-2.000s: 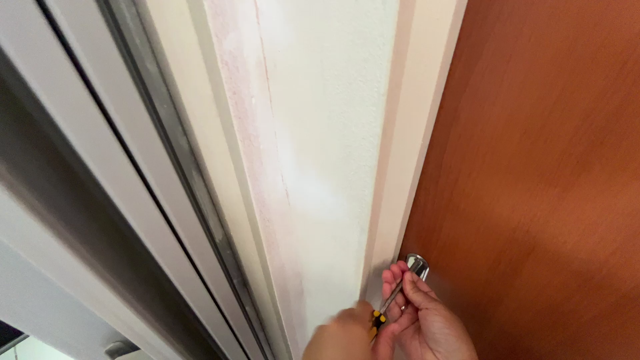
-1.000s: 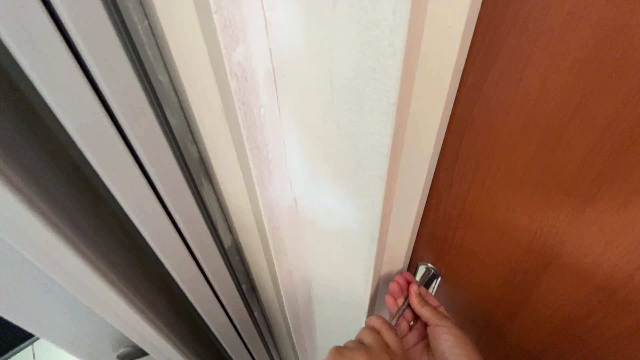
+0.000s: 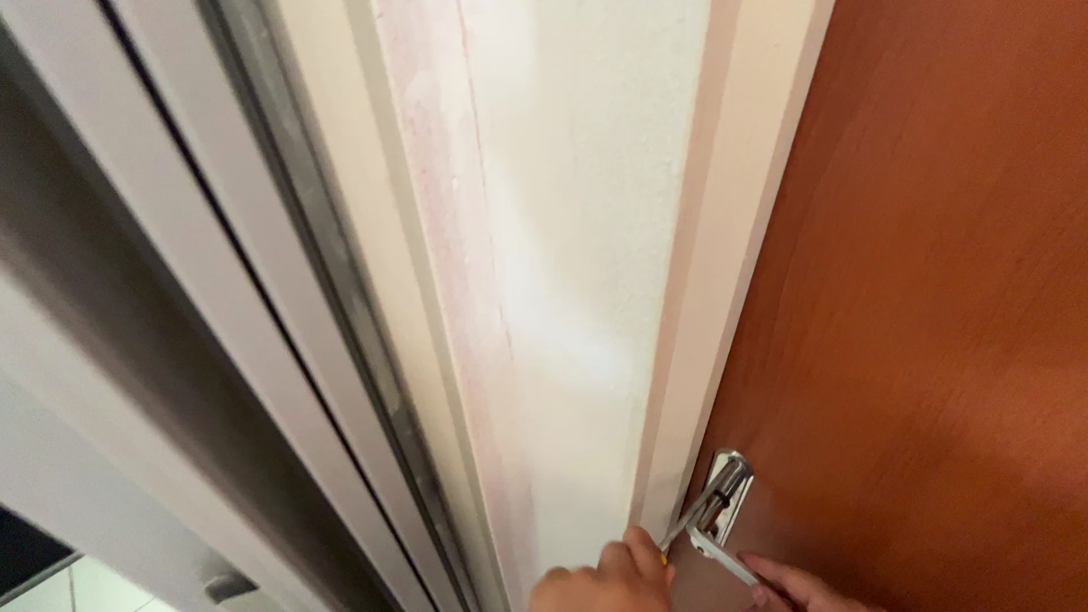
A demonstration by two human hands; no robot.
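At the bottom of the view, my left hand point(image 3: 605, 574) is closed around the handle of a screwdriver point(image 3: 680, 529), of which a bit of yellow shows. The screwdriver's metal shaft reaches up and right to the door handle's neck; whether its tip touches cannot be made out. My right hand point(image 3: 790, 585) grips the metal lever handle point(image 3: 727, 557) by its lower end, with the fingers partly cut off by the frame's edge. Behind the lever, a shiny oval-ended metal plate point(image 3: 741, 501) is fixed on the reddish-brown wooden door point(image 3: 926, 297), near its edge.
A cream door frame point(image 3: 731, 221) runs beside the door. Left of it stands a pale wall strip point(image 3: 578, 255) with a thin crack and pinkish patches. Grey metal sliding-door framing point(image 3: 246, 255) slants down the left side. White floor tiles point(image 3: 93, 586) show at the lower left.
My right hand has moved down and right, from beside the plate to the lever's lower end. The lever and more of the plate now show. My left hand remains on the screwdriver.
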